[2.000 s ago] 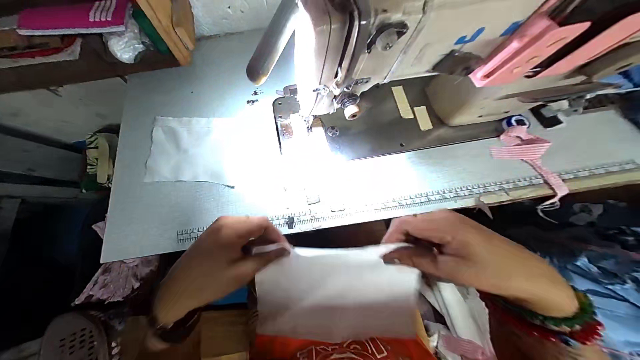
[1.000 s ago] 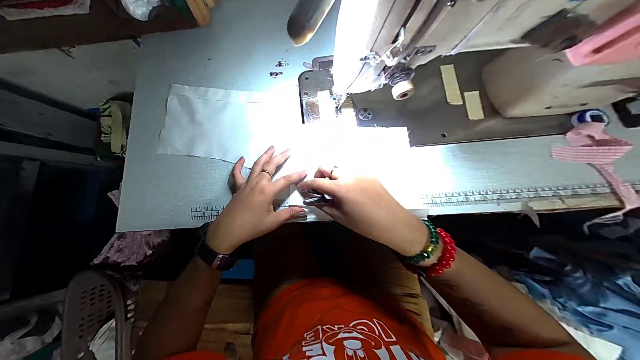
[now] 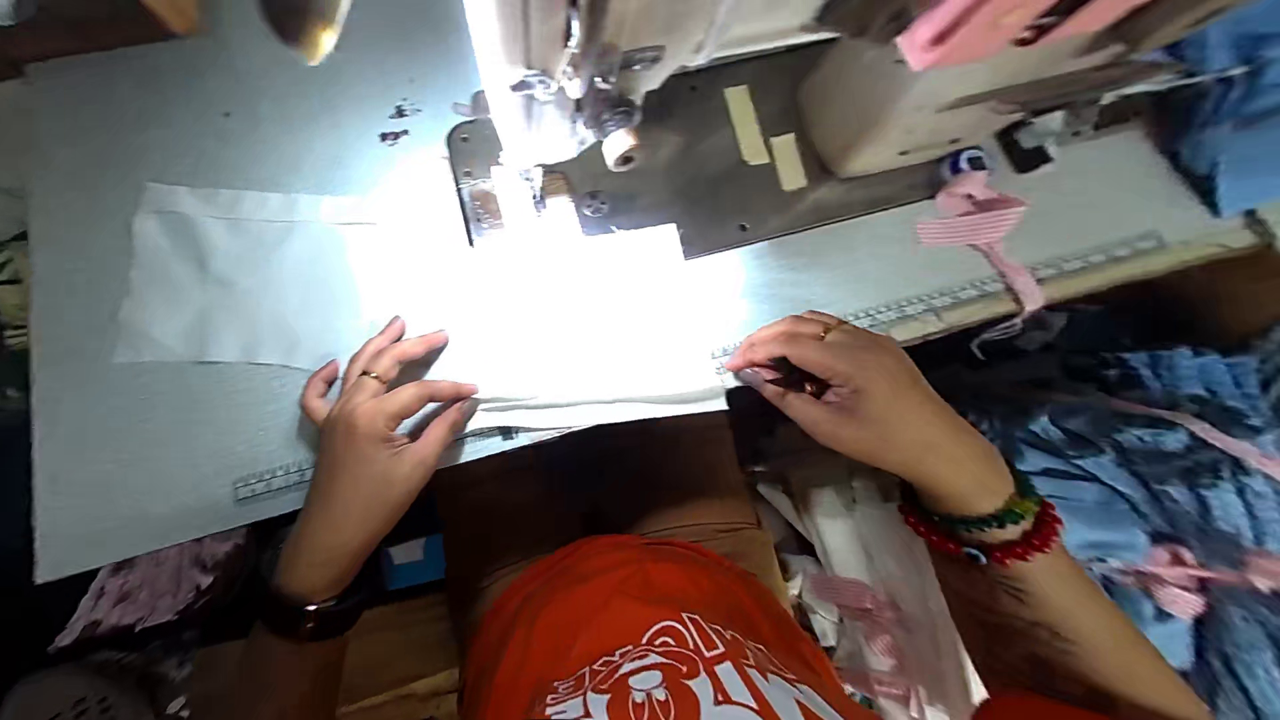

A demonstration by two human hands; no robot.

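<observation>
A white fabric piece lies on the table below the sewing machine's needle area, washed out by the lamp, with a folded strip along its near edge. At that fold's left end, my left hand pinches the cloth between thumb and index finger, its other fingers spread on the table. My right hand is at the right end of the fold, with a small dark tool, perhaps thread snips, in its curled fingers. A second white fabric piece with a stitched or creased upper border lies to the left.
The industrial sewing machine stands at the back of the table. A measuring tape runs along the front edge. Pink striped ribbon lies at the right. Blue fabric is heaped below right; pale scraps lie beside my lap.
Two seconds ago both hands held the fabric above my lap; it now lies on the table. Since one second ago, my right hand has moved right, away from my left hand, to the fold's other end.
</observation>
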